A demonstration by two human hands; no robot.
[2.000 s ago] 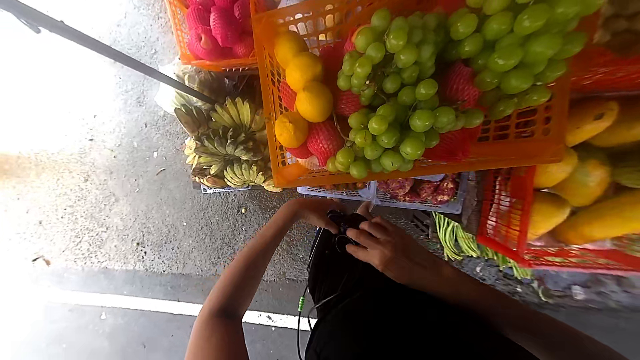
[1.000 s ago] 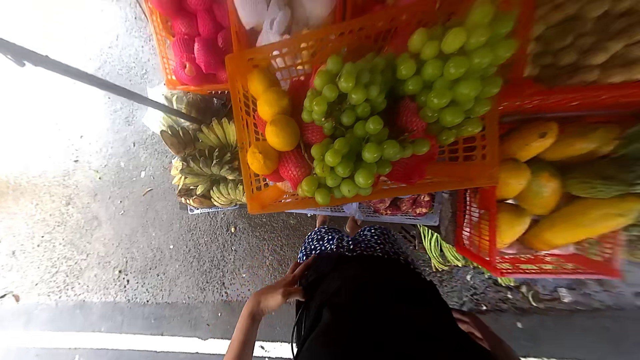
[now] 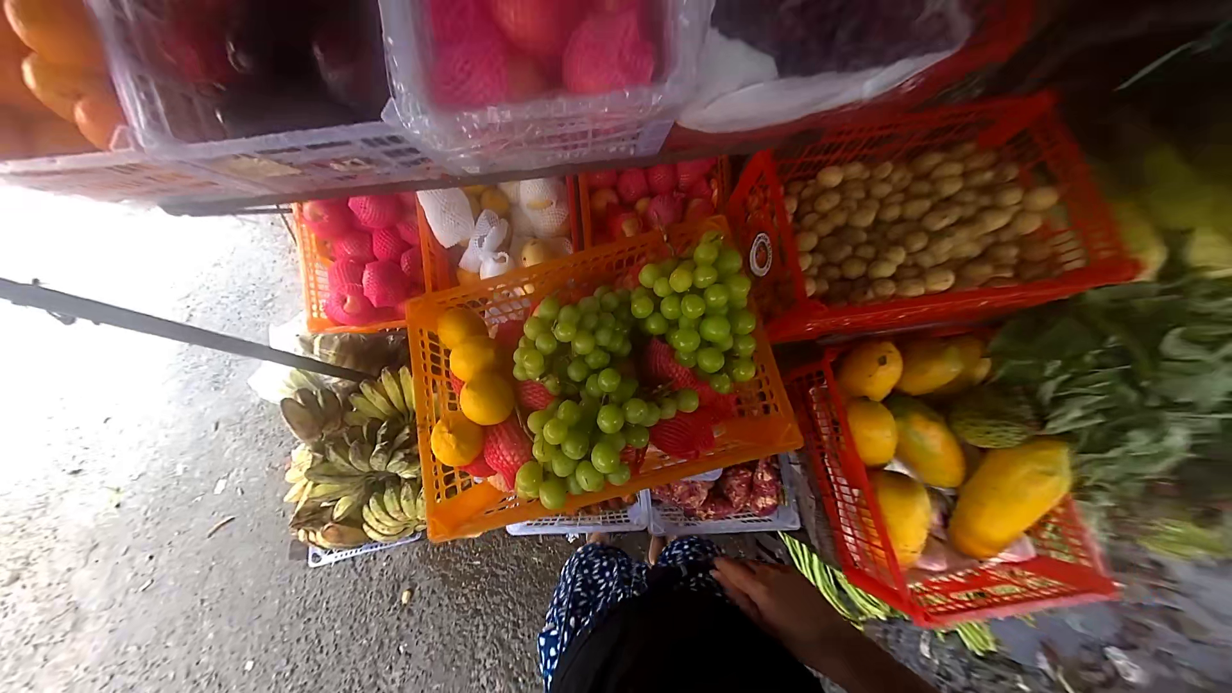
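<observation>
My right hand (image 3: 770, 595) rests flat near my patterned trousers and black top, at the bottom of the view, with nothing seen in it; how its fingers close is partly hidden. My left hand is out of the frame. In front of me an orange plastic crate (image 3: 597, 489) holds bunches of green grapes (image 3: 577, 438), yellow-orange citrus fruits (image 3: 487, 398) and fruits in red foam nets (image 3: 506, 445). To its right, papayas (image 3: 1009, 496) and mangoes lie in a red crate (image 3: 914, 608). Potatoes (image 3: 900, 226) fill another red crate (image 3: 972, 306) behind.
Banana bunches (image 3: 371, 472) lie at the left beside a slanting metal pole (image 3: 183, 332). Pink-netted fruits (image 3: 385, 281) stand behind them. Plastic-wrapped trays (image 3: 539, 144) overhang the crates. Leafy greens (image 3: 1136, 385) are at the right, long green beans (image 3: 828, 577) below the papaya crate.
Both hands were together on a small dark object two seconds ago; they then came apart. My left hand has since left the view. The view now takes in more of the stall behind.
</observation>
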